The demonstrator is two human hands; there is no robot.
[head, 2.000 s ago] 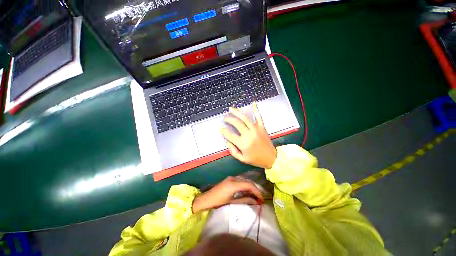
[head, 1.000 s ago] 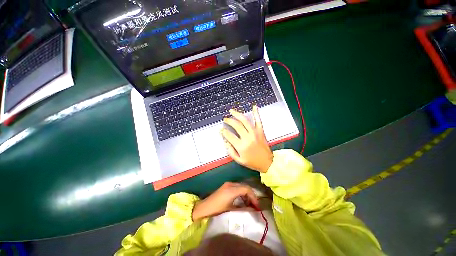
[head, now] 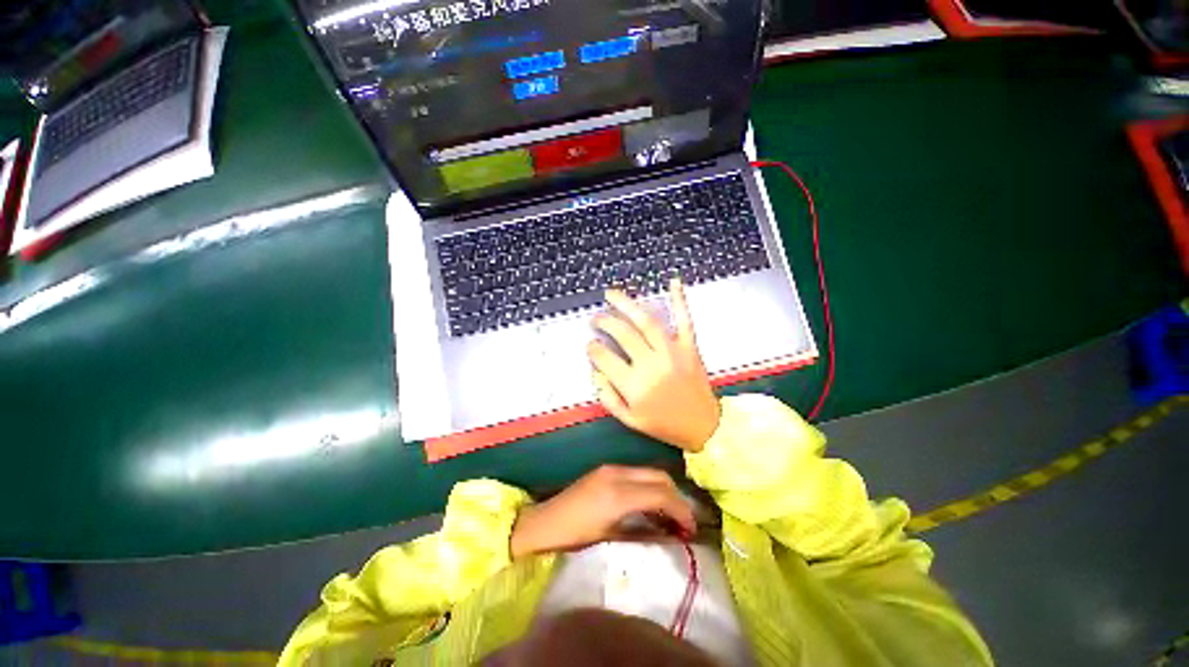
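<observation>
An open silver-grey laptop stands on a white sheet and a red-orange carrier. Its test screen shows blue buttons and green, red and grey blocks. A thin red cord enters the right edge and loops down. My right hand rests on the touchpad area with fingers spread, fingertips near the lower keys of the keyboard. My left hand is near my chest, fingers curled around part of the red cord; its fingertips are partly hidden.
Another open laptop stands at the upper left on the green bench. Red carriers show at the right and top. Blue stools and yellow-striped marking are on the grey floor beyond the bench edge.
The view has shifted, so the laptop appears further right. My right hand remains on the laptop, its fingers little changed. My left hand stays near my chest with the cord.
</observation>
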